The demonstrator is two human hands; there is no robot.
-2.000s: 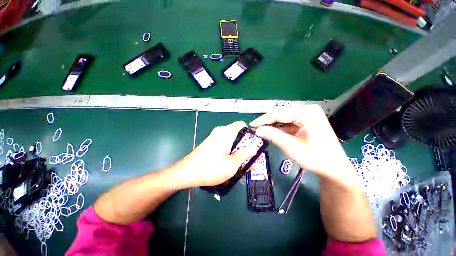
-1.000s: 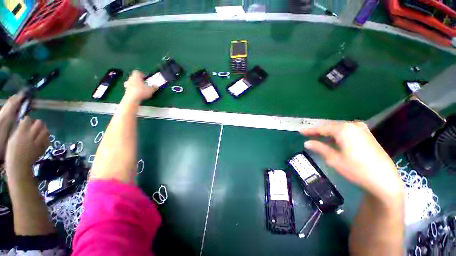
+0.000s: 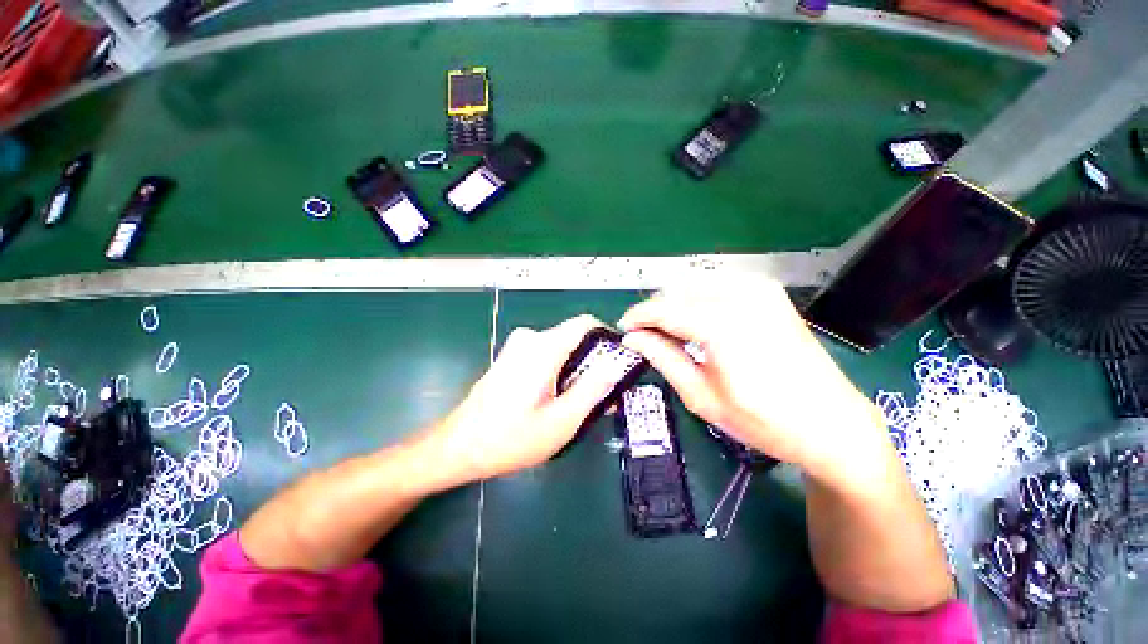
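Note:
My left hand (image 3: pixel 523 400) holds a black keypad phone assembly (image 3: pixel 602 361) with its pale face up, tilted, above the bench. My right hand (image 3: pixel 718 359) has its thumb and fingertips pinched at the phone's upper end; whether a small part is between them cannot be told. A second phone assembly (image 3: pixel 655 472) lies just below the hands, pale area toward the top. Slim metal tweezers (image 3: pixel 726 503) lie to its right. Another dark piece is partly hidden under my right hand.
White oval rings (image 3: pixel 189 503) surround black parts (image 3: pixel 101 466) at left; more rings (image 3: pixel 963 421) lie at right beside a clear bag of components (image 3: pixel 1070 541). A metal rail (image 3: pixel 378 273) borders the belt with phones (image 3: pixel 495 174). A large smartphone (image 3: pixel 925 258) and fan (image 3: pixel 1089 287) stand at right.
My left hand has come back from the belt and now holds a phone assembly; my right hand has closed in on it. Belt phones have shifted left in view. The other person's hands at left are gone.

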